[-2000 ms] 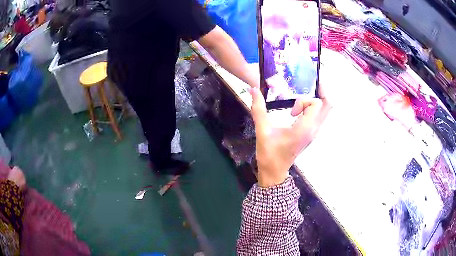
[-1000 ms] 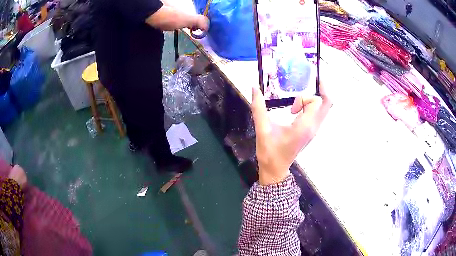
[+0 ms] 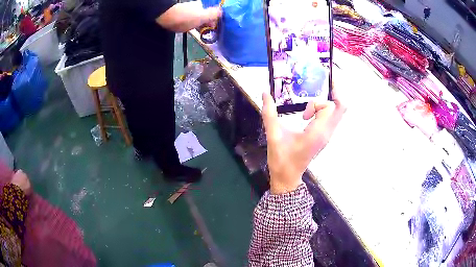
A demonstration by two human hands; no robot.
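Observation:
My left hand (image 3: 295,141) is raised near the middle of the view, in a checked sleeve, gripping an upright black smartphone (image 3: 300,57) by its lower part. The lit screen shows a blue sack and bright surroundings; the phone's top is at the picture's edge. A shiny blue plastic sack (image 3: 242,36) stands on the table behind and left of the phone, partly hidden by it. A person in black (image 3: 141,68) stands beside it, one hand at the sack's near side. A small ring-shaped roll (image 3: 209,34) is below that hand. My right hand is not in view.
The long white table (image 3: 360,151) bears folded bagged garments (image 3: 402,49) along its far side. A stool (image 3: 97,78), a bin of black cloth (image 3: 86,99) and paper pieces (image 3: 189,146) are on the green floor. Another person's hand (image 3: 21,181) shows at left.
The person in black first drew back from behind the phone, then moved a hand up against the sack. The sack came into fuller view and shifted slightly. My hand and phone stayed nearly still.

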